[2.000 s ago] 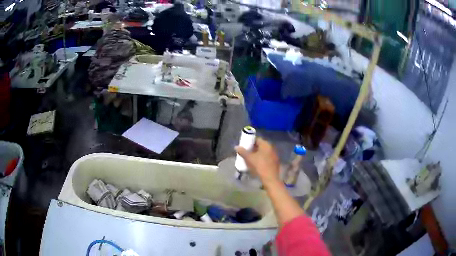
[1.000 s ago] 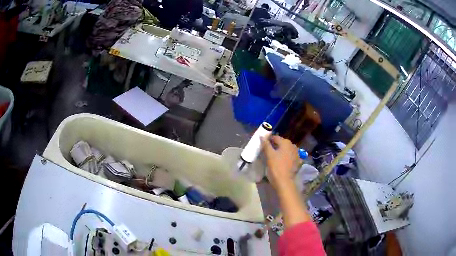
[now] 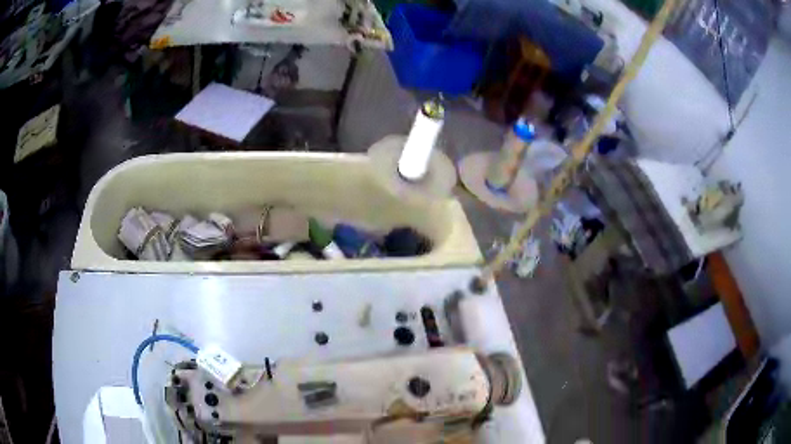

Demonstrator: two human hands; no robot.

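Observation:
A white thread cone (image 3: 421,143) with a black and yellow top stands, slightly tilted, on a round disc of the thread stand (image 3: 441,176). A second cone (image 3: 510,156), tan with a blue top, stands on the disc to its right. The pale upright pole (image 3: 592,139) rises beside them. The cream sewing machine head (image 3: 347,390) lies across the bottom of the view, cut off by the lower edge. Neither my left hand nor my right hand is in view.
A cream tub (image 3: 286,165) behind the machine table (image 3: 199,299) holds bundled white pieces (image 3: 173,232) and darker items. A lamp with a blue flexible neck (image 3: 139,355) is at the lower left. A blue bin (image 3: 434,52) stands beyond. Another machine (image 3: 715,208) is at right.
My right hand has let go of the white cone and left the picture. The cone now rests on its disc. The view has tilted down, showing more of the machine head.

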